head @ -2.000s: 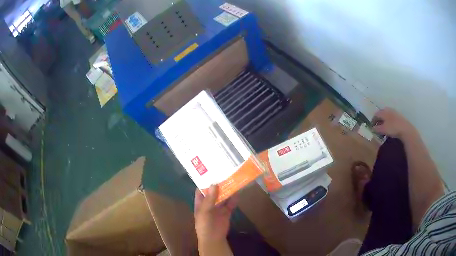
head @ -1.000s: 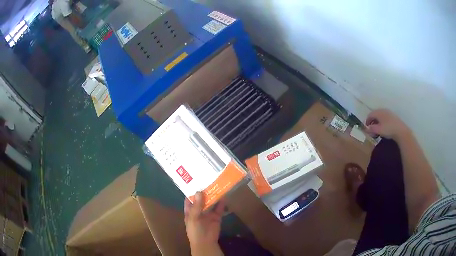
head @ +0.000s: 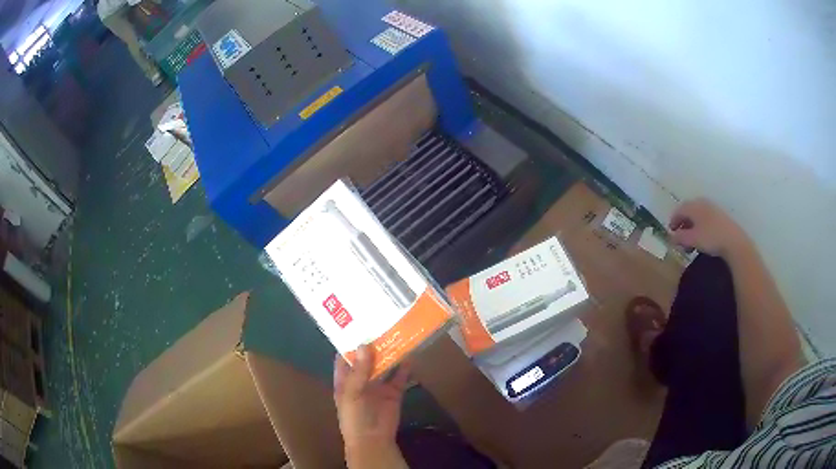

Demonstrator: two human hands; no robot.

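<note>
My left hand grips a white product box by its orange end and holds it up, front face toward me, in loose clear film. A second white product box with an orange end lies on the small white digital scale, whose dark panel has a glowing white display. The held box's lower right edge overlaps the second box's left end in view. My right hand is by my knee near the wall, its fingers curled; whether it holds anything cannot be told.
The blue shrink machine stands ahead, its tan curtain above the roller conveyor. An open shipping carton is at lower left. Small labels lie on the cardboard sheet by the white wall. A person stands far back.
Since two seconds ago the view has shifted, and the held box and left hand sit slightly further left in it. The left hand still grips the box; the second box remains on the scale.
</note>
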